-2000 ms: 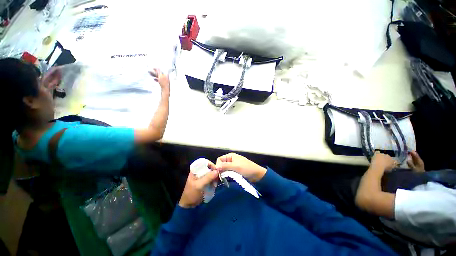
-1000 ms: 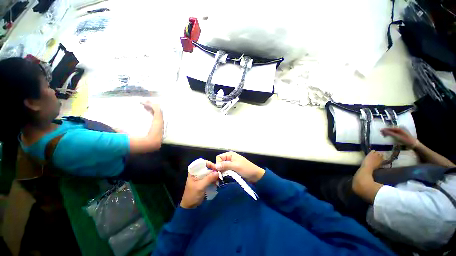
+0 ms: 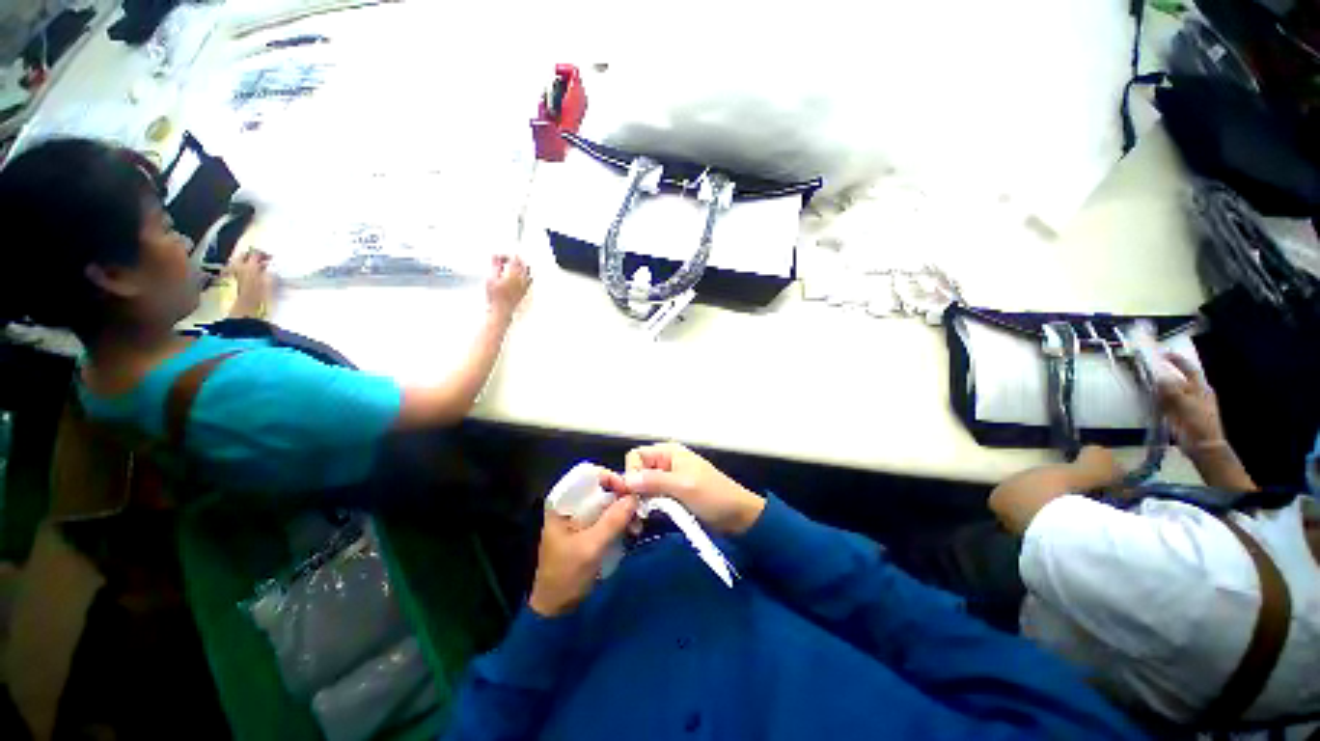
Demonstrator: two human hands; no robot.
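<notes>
My left hand [image 3: 575,543] holds thin white protective pieces [image 3: 582,495] in front of my body. My right hand [image 3: 692,484] meets it fingertip to fingertip, and a white strip [image 3: 696,537] hangs down from its pinch. The exact grip between the fingers is too small to tell. A black and white handbag [image 3: 680,225] lies on the table ahead, its two handles wrapped in shiny film, with a pale hang tag [image 3: 666,313]. A loose heap of white pieces [image 3: 912,288] lies to its right.
A red tape dispenser [image 3: 559,112] stands by the handbag. A person in turquoise at left reaches over clear polybags [image 3: 379,239]. A person in white at right handles a second handbag [image 3: 1013,379]. A green crate [image 3: 246,637] with packed bags [image 3: 340,623] is at lower left.
My hands have barely moved. The person at left has swung an arm right to near the handbag. The person at right has shifted a hand on the second bag's handles.
</notes>
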